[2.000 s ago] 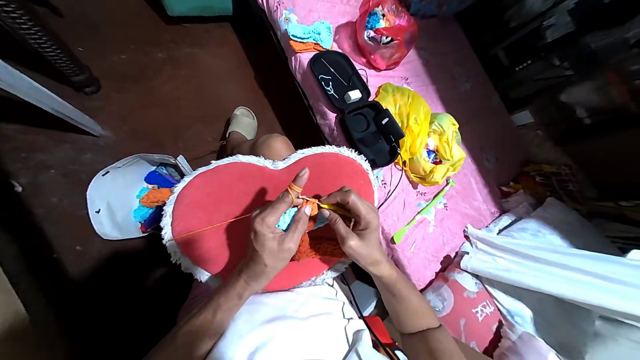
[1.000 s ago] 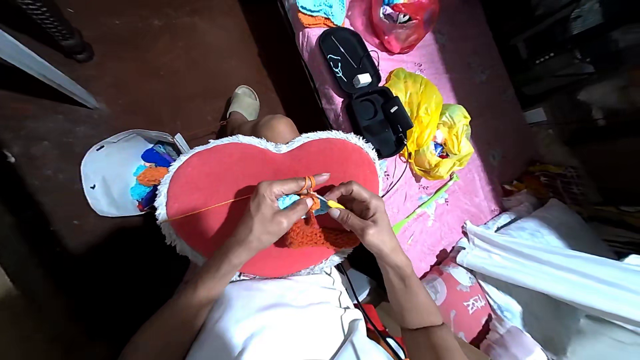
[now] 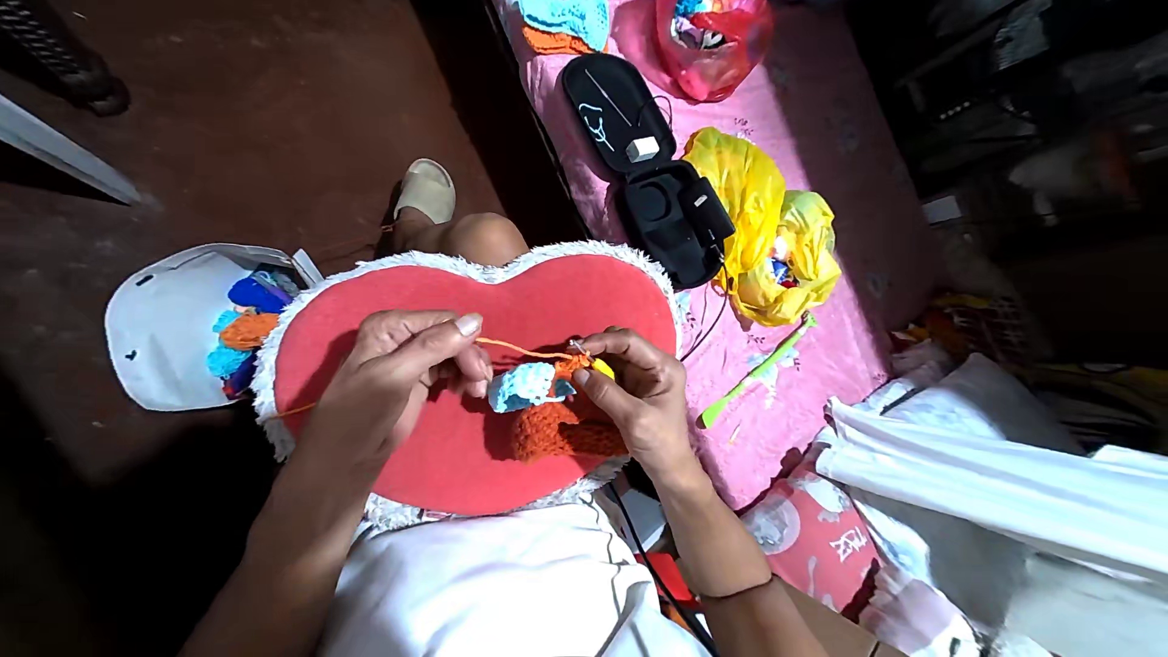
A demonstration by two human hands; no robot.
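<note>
On my lap lies a red heart-shaped cushion (image 3: pixel 411 301) with a white fluffy edge. My left hand (image 3: pixel 411 356) pinches a strand of orange yarn (image 3: pixel 520 348), which runs taut to the work in my right hand. Between the fingers of my right hand (image 3: pixel 634 383) are a crochet hook with a yellow handle (image 3: pixel 602 368) and the orange top of a crocheted piece. Its light blue part (image 3: pixel 527 387) hangs between both hands, close to my left fingertips. Darker orange crochet (image 3: pixel 557 433) rests below on the cushion, its right end partly hidden by my right hand.
A white bag (image 3: pixel 164 328) with colored yarn stands at the left. On the pink-covered surface (image 3: pixel 630 27) lie an open black case (image 3: pixel 671 214), yellow plastic bags (image 3: pixel 744 201), a red bag (image 3: pixel 716 55), blue and orange crochet (image 3: pixel 566 23) and a green strip (image 3: pixel 757 372). A slippered foot (image 3: pixel 426 192) is beyond the cushion.
My left hand has moved left, away from my right hand, and the orange strand now stretches between them. Earlier both hands were close together at the crochet piece.
</note>
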